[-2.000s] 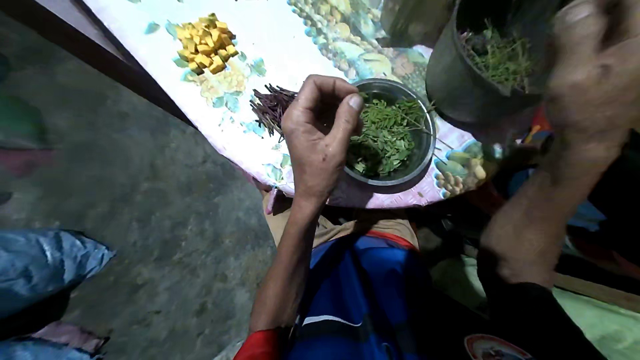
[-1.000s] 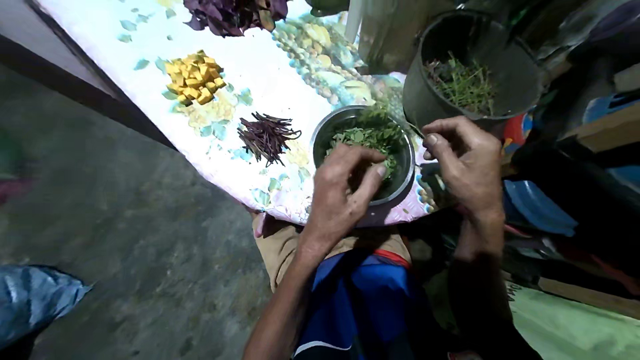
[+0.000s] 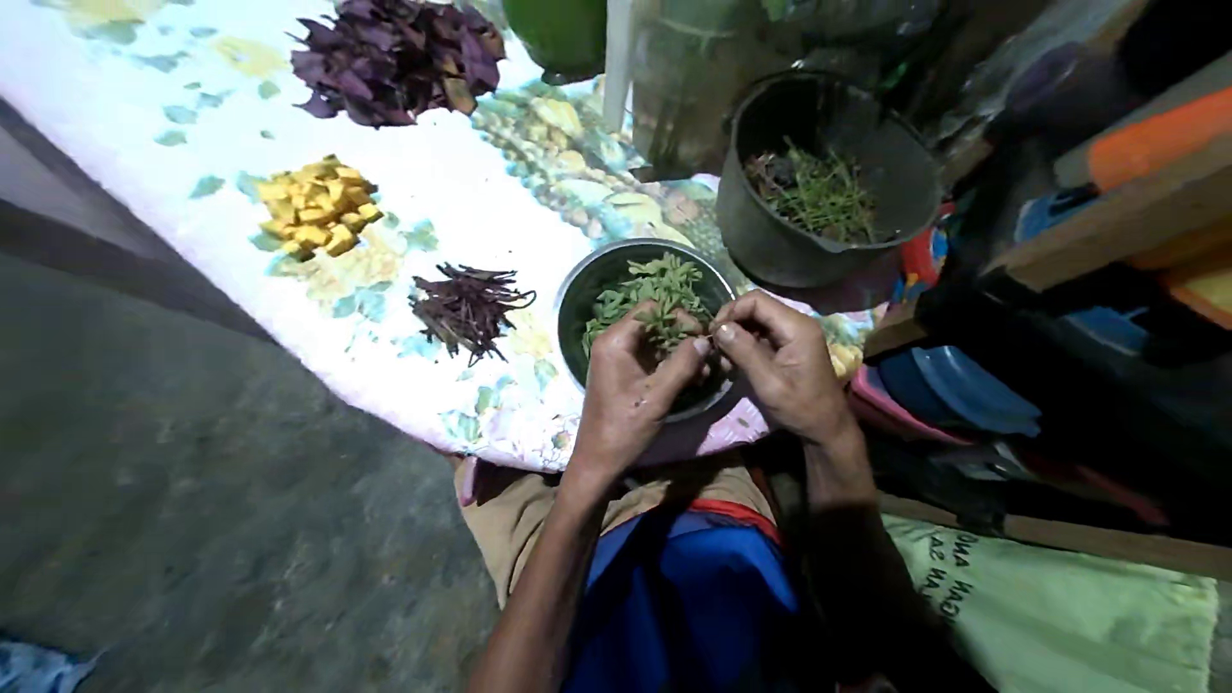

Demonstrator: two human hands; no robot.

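Over a round metal bowl [image 3: 568, 289] of small green leaves, both my hands meet with fingertips almost touching. My left hand [image 3: 640, 385] holds a leafy green sprig [image 3: 664, 289] above the bowl's contents. My right hand [image 3: 784, 361] pinches the thin stem end of that sprig between thumb and forefinger, at the bowl's right rim. Behind my right hand stands a deep dark pot [image 3: 789, 255] with green stems [image 3: 833, 197] inside. Left of the bowl lies a small heap of thin dark purple pods or stalks [image 3: 469, 310]. My fingers hide part of the leaves.
Yellow diced pieces [image 3: 318, 207] and a pile of purple leaves [image 3: 395, 58] lie on the floral tablecloth [image 3: 423, 202]. A green container [image 3: 558, 34] stands at the back. Wooden boards [image 3: 1107, 231] and blue plastic ware [image 3: 972, 390] crowd the right side, above a pale green sack [image 3: 1059, 606].
My right hand has come down and left from over the dark pot to the bowl, meeting my left hand at a sprig. The view has shifted, bringing the purple leaf pile into sight.
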